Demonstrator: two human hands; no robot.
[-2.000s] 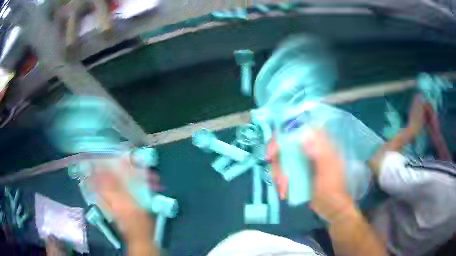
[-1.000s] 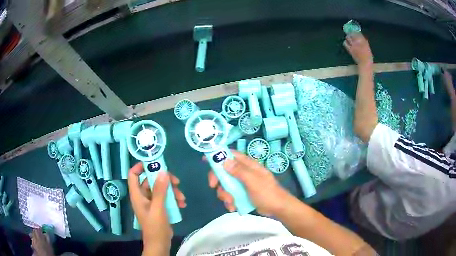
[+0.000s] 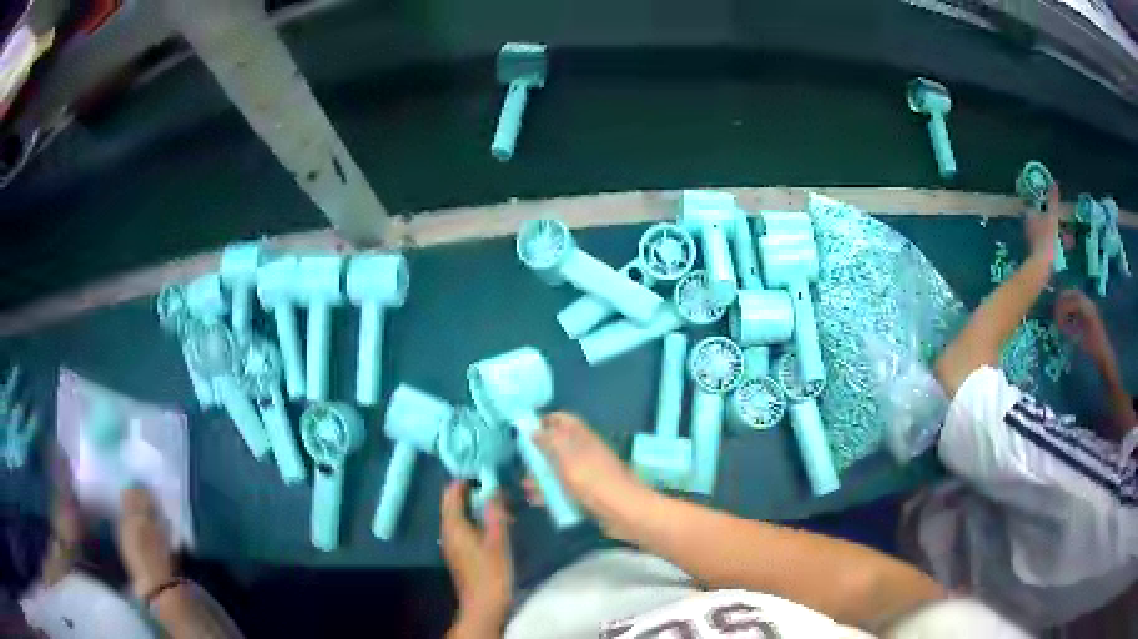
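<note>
My left hand (image 3: 481,539) is low at the centre, around the short visible part of a turquoise handheld fan (image 3: 464,439); its round grille faces up and is slightly blurred. My right hand (image 3: 589,468) holds the handle of a second fan (image 3: 513,382), its head turned side-on and close over the first one. Their displays cannot be made out. Another fan (image 3: 417,418) lies just left of them, near my left hand.
Piles of fans lie left (image 3: 322,282) and right (image 3: 763,317). A clear bag of tiny parts (image 3: 874,312) is further right. Beyond the bench edge (image 3: 462,227), two fans lie on the dark belt (image 3: 699,119). Workers' hands are at both sides; a whitish sheet (image 3: 162,449) is at left.
My hands have come together and lower. The fans they hold no longer show both faces upright; the right one is side-on. The right-hand worker's arm has drawn back from the belt.
</note>
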